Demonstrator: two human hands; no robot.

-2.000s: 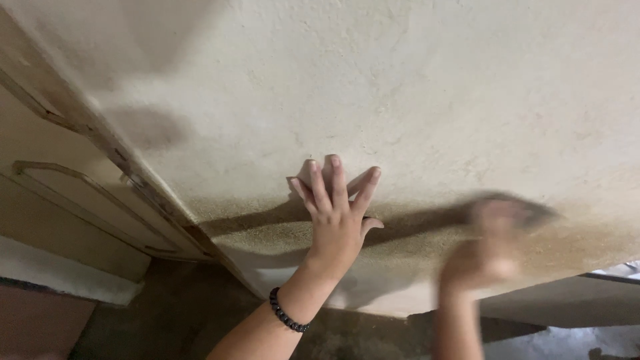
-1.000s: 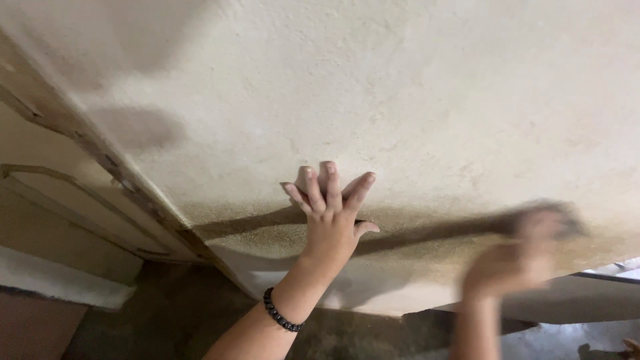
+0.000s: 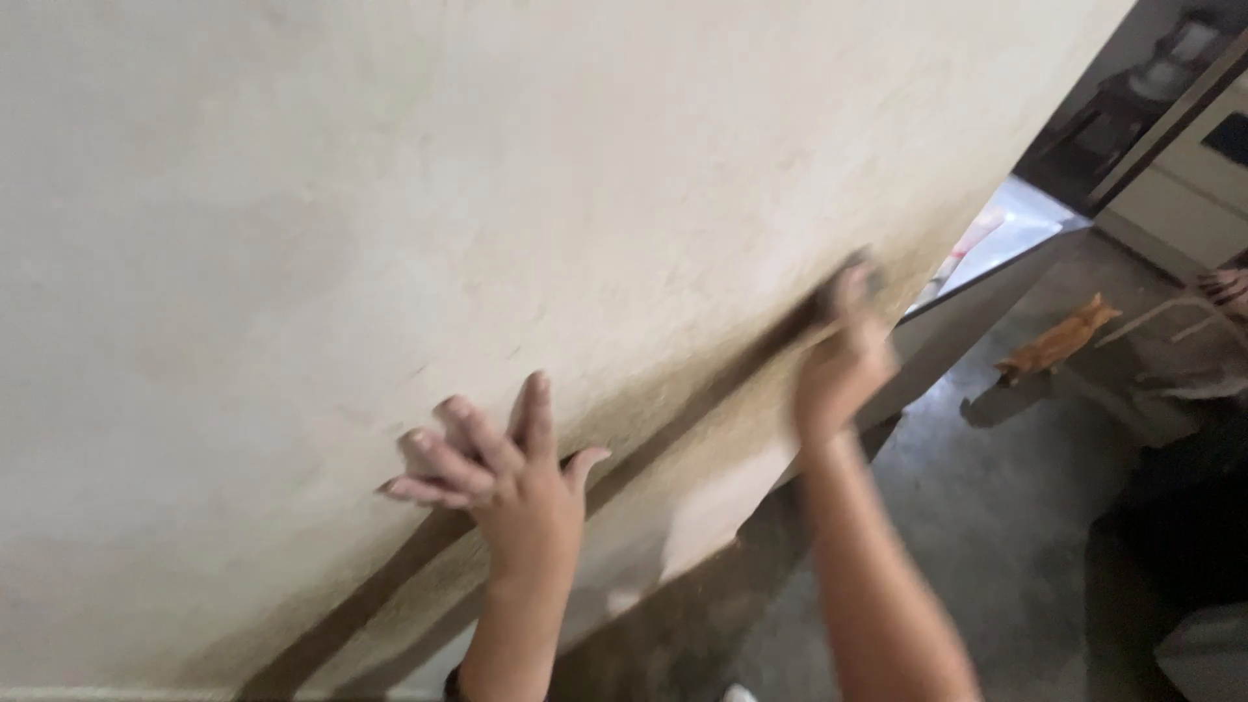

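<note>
A pale painted wall (image 3: 604,195) fills much of the view, with a brownish band across its lower part. My left hand (image 3: 517,478) rests on it with fingers spread, holding nothing; a dark bracelet is partly visible at the bottom edge. To the right, near the wall's edge, my right hand (image 3: 843,361) presses a small dark object (image 3: 858,278) against the brownish band. Motion blur hides what kind of object it is. Dark shadows run diagonally along the wall around both hands.
An orange cat (image 3: 1058,341) is on the grey floor (image 3: 936,507) at right. Beyond the wall's edge is a low ledge (image 3: 1014,283) with a light, shiny top. A person's hand (image 3: 1224,288) shows at the far right, and a pale cabinet (image 3: 1170,195) stands behind.
The view has swung right and tilted, bringing the cat and the floor at right into sight. My right hand is nearer the wall's right edge, still with the dark object.
</note>
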